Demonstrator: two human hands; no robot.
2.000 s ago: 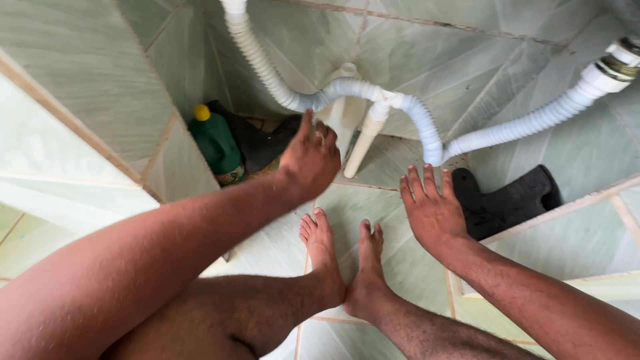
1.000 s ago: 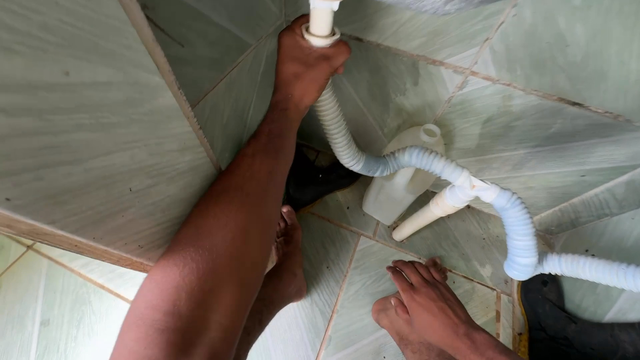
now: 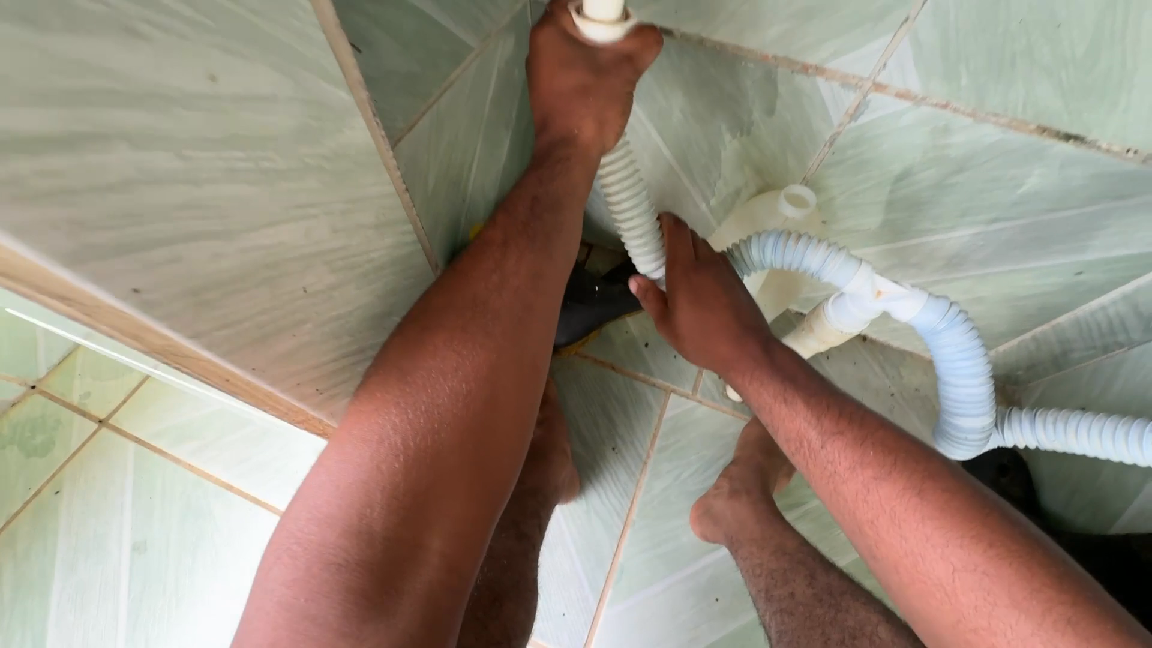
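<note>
A corrugated plastic drain hose [image 3: 630, 202] hangs from a white pipe fitting [image 3: 602, 22] at the top. My left hand [image 3: 589, 76] is closed around the hose just under that fitting. Lower down, my right hand [image 3: 706, 301] grips the same hose where it bends, and my palm hides part of the bend. To the right the hose meets a white Y-shaped joint [image 3: 871, 292], whose short pipe [image 3: 814, 331] points down toward the floor. From the joint a bluish corrugated hose [image 3: 963, 387] curves down and off to the right.
A translucent plastic jug [image 3: 796, 202] stands against the tiled wall behind the hose. A black rubber boot [image 3: 589, 306] lies between my arms, and a dark object [image 3: 1003, 477] sits at the lower right. A tiled partition [image 3: 180, 180] rises on the left. My bare feet are on the tiles.
My left hand has gone from above the floor to the hose below the fitting. My right hand has moved from beside my foot up to the hose bend. The view has shifted closer.
</note>
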